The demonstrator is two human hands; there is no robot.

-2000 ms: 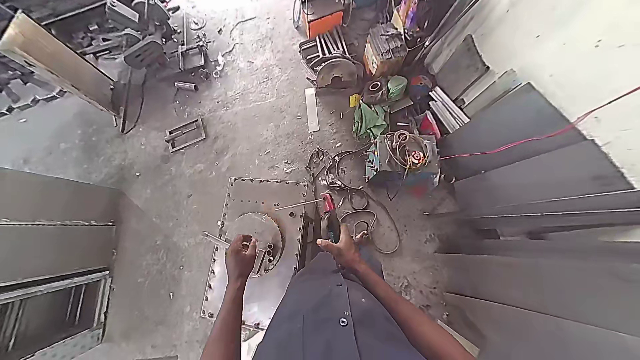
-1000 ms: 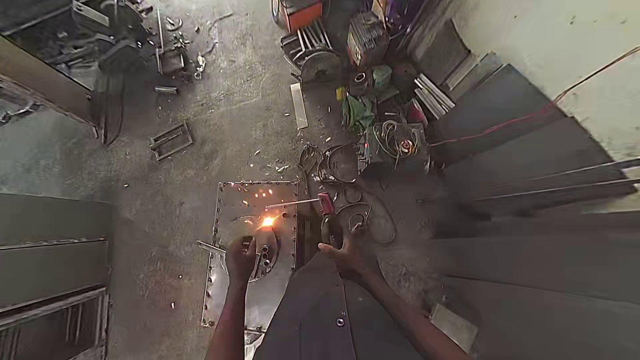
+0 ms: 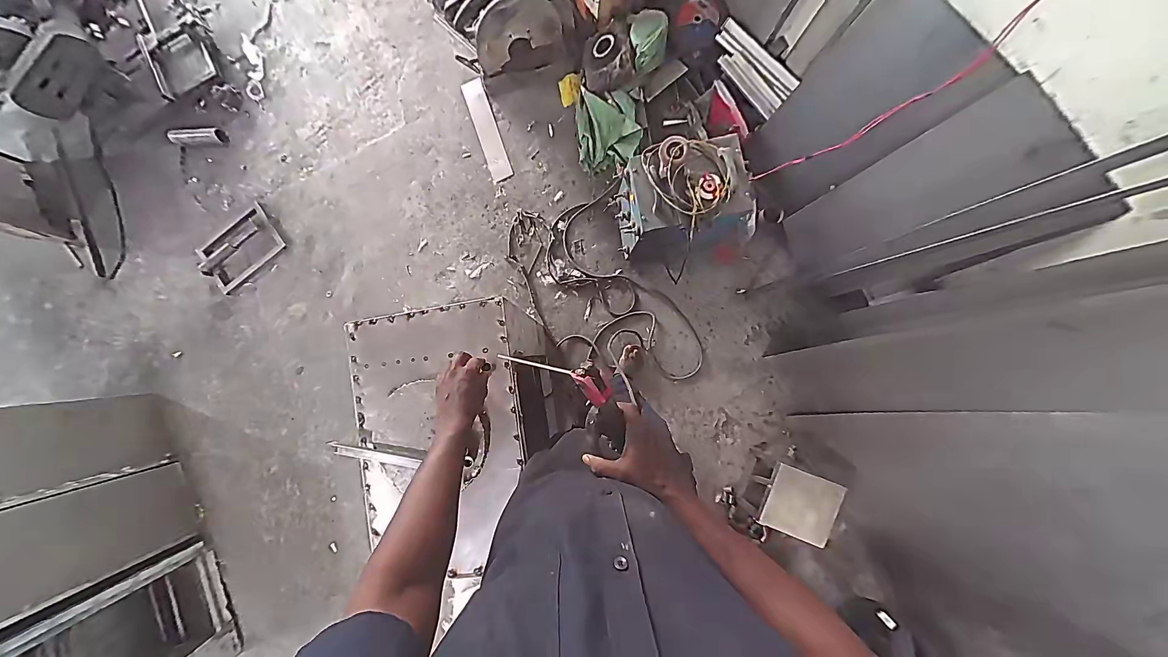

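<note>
My right hand (image 3: pixel 646 453) grips the dark handle of a welding electrode holder (image 3: pixel 593 383) with red jaws, in front of my shirt. A thin welding electrode (image 3: pixel 537 364) sticks out of the jaws to the left, its tip near my left hand (image 3: pixel 464 388). That hand has curled fingers over the upper part of a metal plate (image 3: pixel 438 333) edged with small bolts; whether it holds something small is hard to tell. A flat metal bar (image 3: pixel 379 454) lies across the plate's left edge, and my left forearm partly hides a round opening (image 3: pixel 476 447).
Cables (image 3: pixel 639 297) coil on the floor up to a welding machine (image 3: pixel 689 214). Sheet metal panels (image 3: pixel 985 356) stand at the right. A small rectangular frame (image 3: pixel 242 248) and a metal strip (image 3: pixel 486 130) lie on the floor. A square plate (image 3: pixel 803 505) lies right of my right arm.
A bright arc and sparks showed at the electrode tip one second ago; none show now. My left hand has moved up the plate, closer to the electrode's tip.
</note>
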